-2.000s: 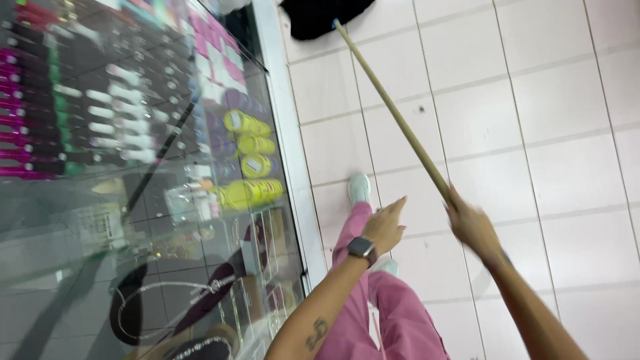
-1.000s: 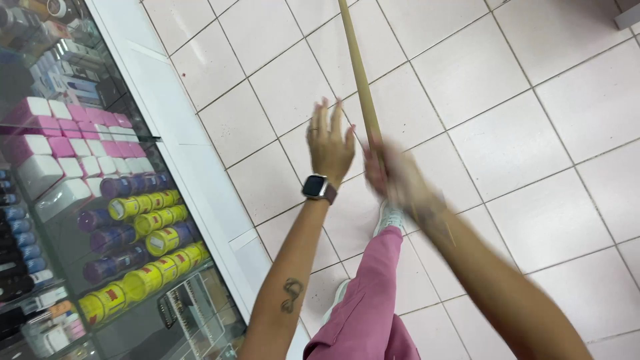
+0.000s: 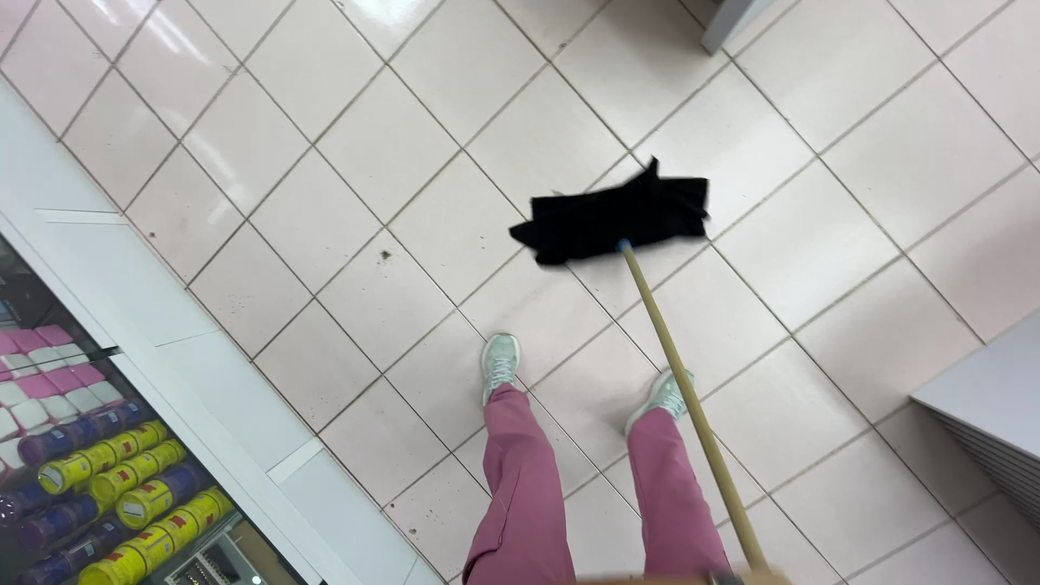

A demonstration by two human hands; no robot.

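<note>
A wooden pole (image 3: 691, 398) slants up from the bottom edge to a blue fitting at a black cloth (image 3: 621, 213), which is spread wide on the tiled floor like a mop head. At the bottom edge, a blurred sliver of my left hand (image 3: 768, 577), with a dark band at the wrist, meets the pole; its fingers are cut off by the frame, so its grip does not show. My right hand is out of view. The pole passes over the side of my right shoe (image 3: 665, 394). My left shoe (image 3: 500, 360) stands to its left.
A glass display case with a white base (image 3: 171, 325) runs along the left, holding yellow containers (image 3: 122, 455), purple ones and pink and white blocks. A white unit with a slatted side (image 3: 991, 390) stands at the right, and a furniture edge (image 3: 727, 24) at the top. Dark specks dot the floor tiles (image 3: 382, 284).
The black cloth, at the upper left two seconds ago and out of view one second ago, now lies in front of my feet. My right hand, earlier on the pole, has left the view. The view has shifted.
</note>
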